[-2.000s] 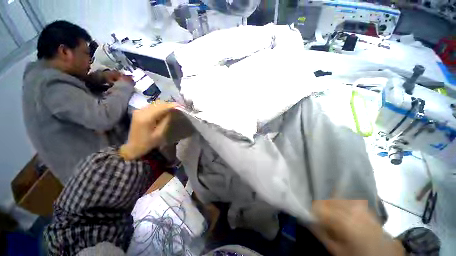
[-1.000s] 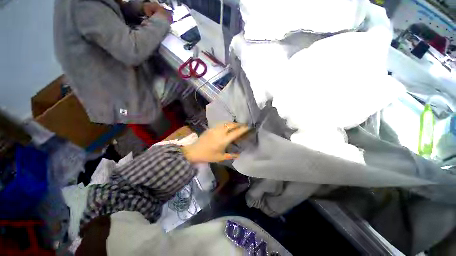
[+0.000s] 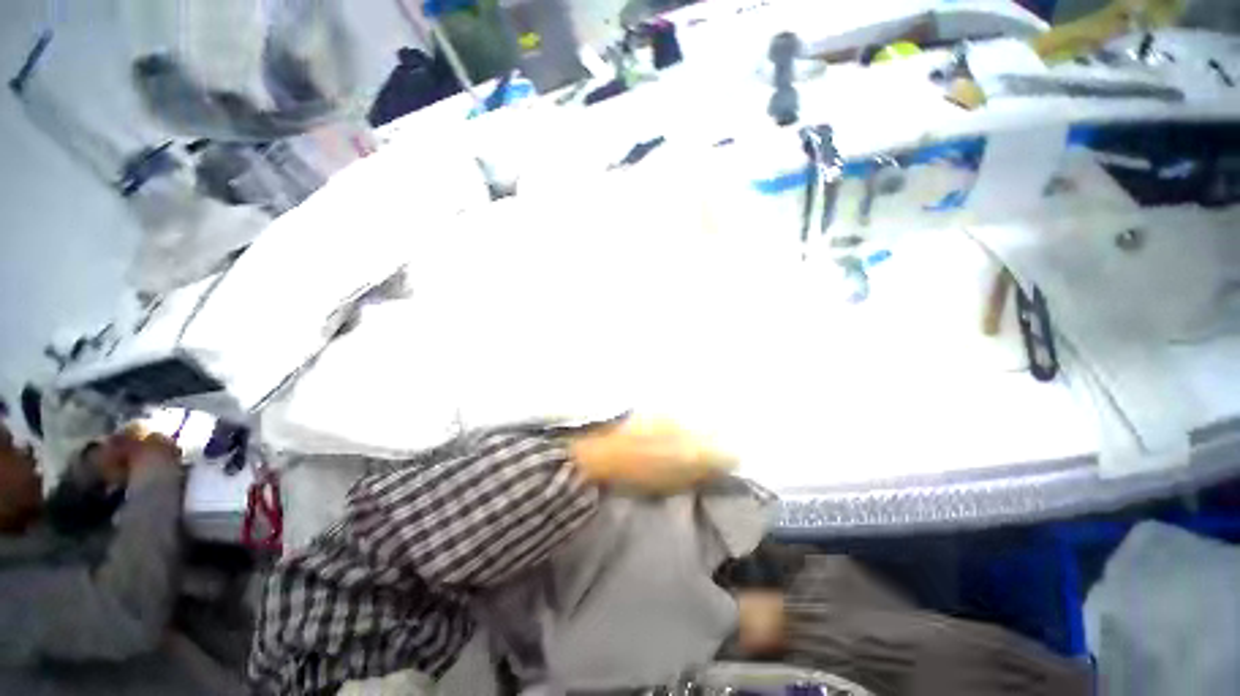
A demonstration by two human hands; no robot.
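The large light garment piece (image 3: 619, 585) lies over the table's left and middle part, glaring white under the lamp, and hangs grey over the front edge. My left hand (image 3: 656, 456) is blurred and lies on the cloth at the front edge; its fingertips are washed out, so its grip is unclear. My right hand (image 3: 762, 620) shows as a small blurred patch below the table edge, beside the hanging cloth; its fingers cannot be made out. The white sewing machine (image 3: 891, 184) with blue stripes stands right of the cloth.
Black thread snips (image 3: 1038, 333) and a brown-handled tool (image 3: 997, 301) lie right of the needle area. Red-handled scissors (image 3: 263, 511) are at the left table end, near another person's sleeve (image 3: 143, 571). A blue basket (image 3: 1081, 578) is below the table at right.
The view has swung right, towards the machine and snips. The cloth stretched to the right a second ago now hangs at the front edge. Both hands are now near the front edge, close together.
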